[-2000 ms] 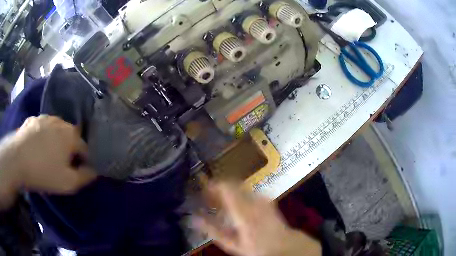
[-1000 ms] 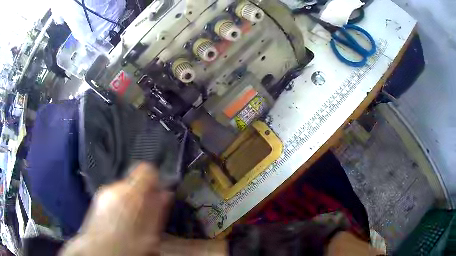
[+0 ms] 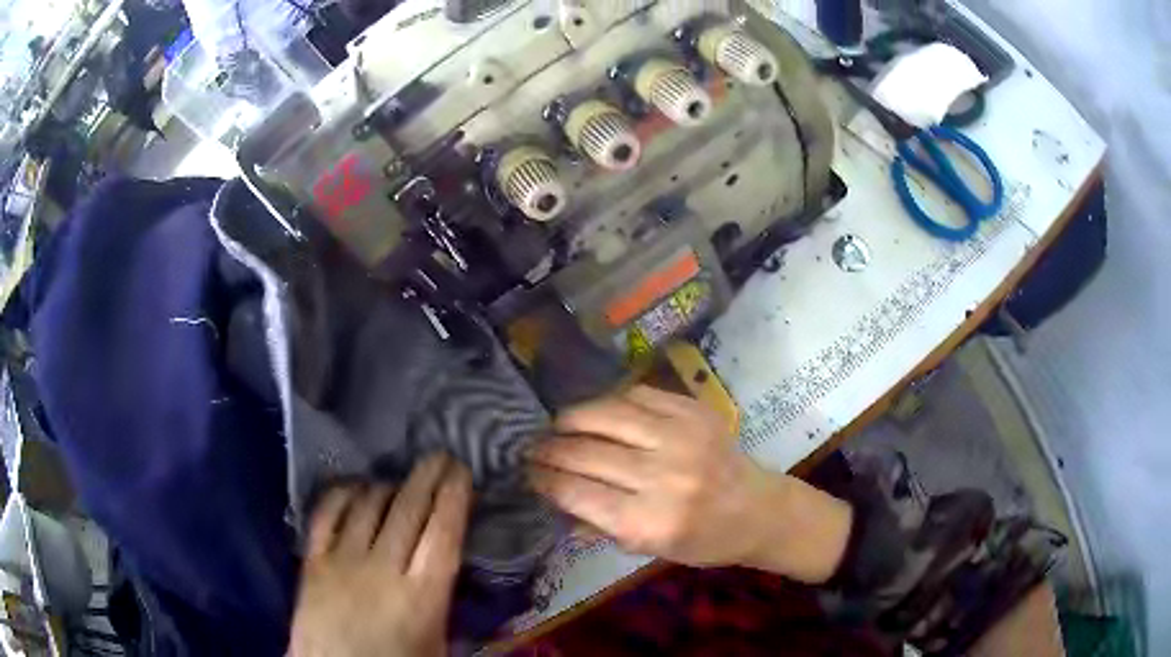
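A grey fabric piece (image 3: 372, 372) with fine stripes lies in front of and beside the needle area of the cream overlock machine (image 3: 642, 167). It is joined to a navy garment (image 3: 129, 359) heaped at the left. My left hand (image 3: 385, 552) lies on the lower part of the grey piece, fingers pressed on it and slightly spread. My right hand (image 3: 655, 475) rests at the grey piece's right edge, fingertips on the cloth, partly covering the yellow-framed opening (image 3: 704, 383). Whether either hand pinches the cloth is hard to tell.
Blue-handled scissors (image 3: 948, 186) lie on the white table (image 3: 886, 295) at the right, beside a white scrap (image 3: 930, 85). Tension dials (image 3: 604, 135) stick out from the machine front. A clear plastic guard (image 3: 231, 77) stands at upper left. A green crate (image 3: 1107, 622) shows at lower right.
My right hand has come up from the table's front edge onto the grey piece's right edge. My left hand now lies on its lower part. The grey piece is spread wider.
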